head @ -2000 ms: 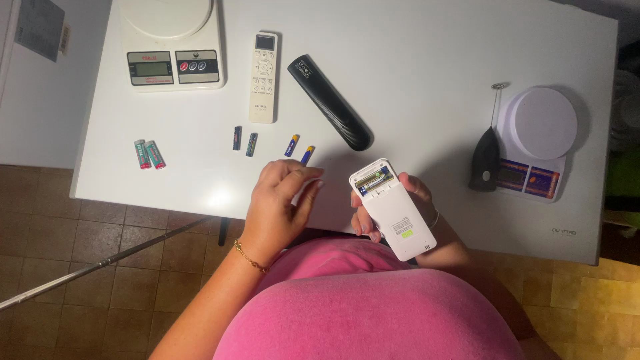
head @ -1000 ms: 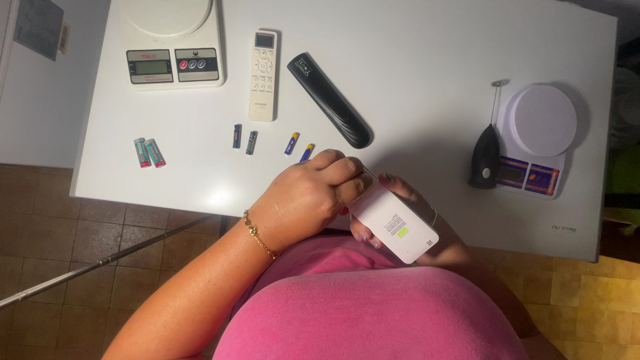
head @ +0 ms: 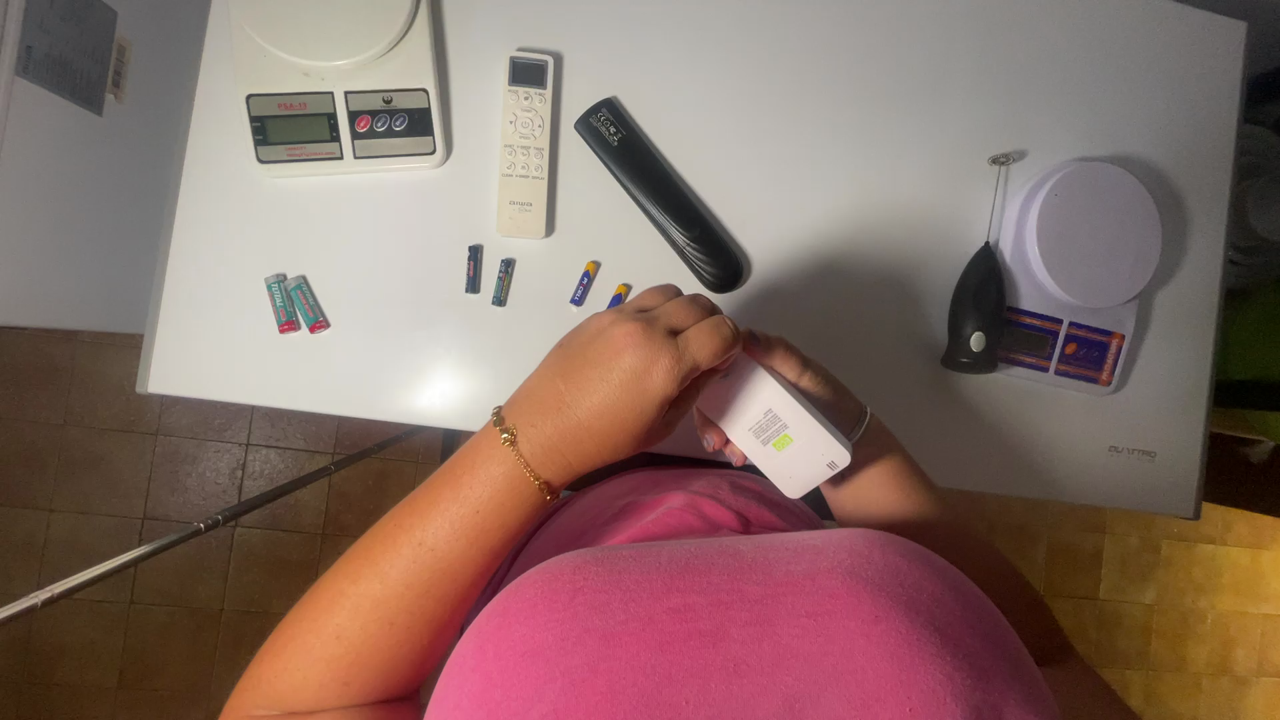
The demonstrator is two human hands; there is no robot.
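Note:
My right hand (head: 800, 375) holds a white handheld device (head: 775, 425) by its far end and side, its back with printed writing facing up. Bent over the device's far end is my left hand (head: 645, 365); its fingers hide the battery compartment there, and what they grip is hidden. Just beyond the left knuckles lies a blue and orange battery (head: 619, 295), partly covered, with a similar battery (head: 585, 284) beside it. Farther left are two dark small batteries (head: 473, 269), (head: 503, 282) and a pair of teal and red batteries (head: 282, 303), (head: 306, 304) touching each other.
A white remote control (head: 525, 150) and a black remote control (head: 660, 195), face down, lie beyond the batteries. One kitchen scale (head: 345, 165) stands at the far left, another (head: 1095, 235) at the right with a black milk frother (head: 975, 310) against it. The white table's near edge (head: 300, 408) runs beside my left forearm.
My left hand has moved right, from beside the device onto its far end, covering the battery compartment that showed open with batteries inside two seconds ago. My right hand still holds the device.

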